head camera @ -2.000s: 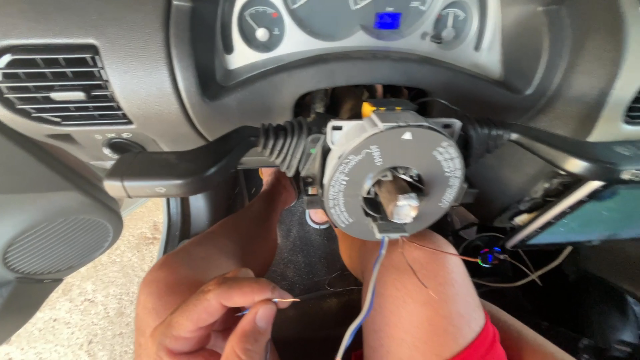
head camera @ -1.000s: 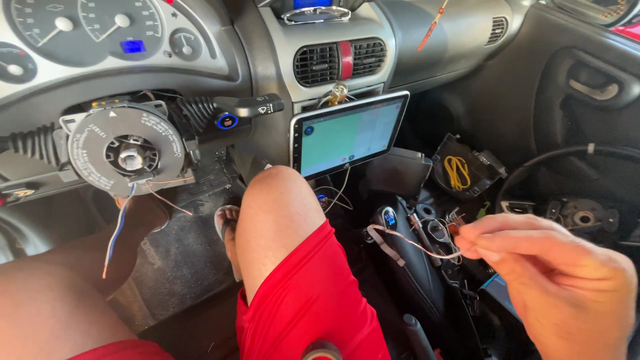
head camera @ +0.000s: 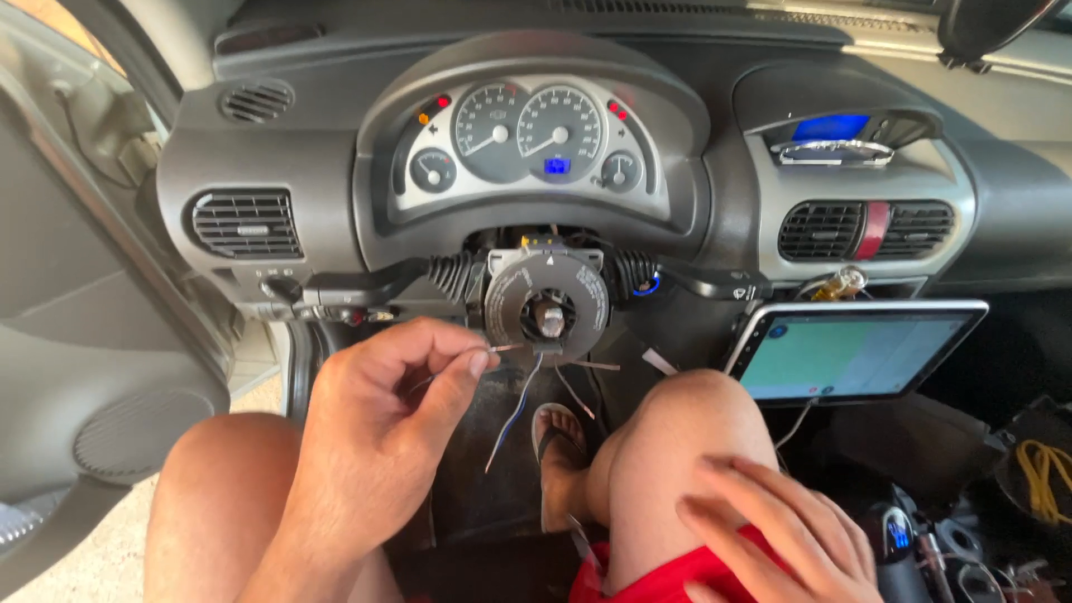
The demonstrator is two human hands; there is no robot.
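My left hand [head camera: 377, 435] pinches a thin wire [head camera: 505, 347] between thumb and forefinger, its bare end pointing right, just in front of the round black clock spring [head camera: 548, 306] on the steering column. The steering wheel is off and the shaft end [head camera: 549, 320] shows at the centre. Blue and white wires [head camera: 517, 416] hang from the clock spring's lower edge, with thin copper-coloured wires [head camera: 578, 391] beside them. My right hand [head camera: 779, 528] rests by my right thigh, fingers spread, with nothing seen in it; its lower part is cut off by the frame.
Stalks stand left [head camera: 364, 286] and right [head camera: 712, 283] of the column, below the lit instrument cluster [head camera: 532, 146]. A tablet-like screen [head camera: 854, 347] leans at the right of my knee. A gear lever [head camera: 896, 532] and coiled yellow cord [head camera: 1043, 481] lie at lower right. The door panel is at left.
The view has swung back left from the passenger side. My right hand, held out over the console holding a wire one second ago, is now by my thigh without it. My left hand is in view again.
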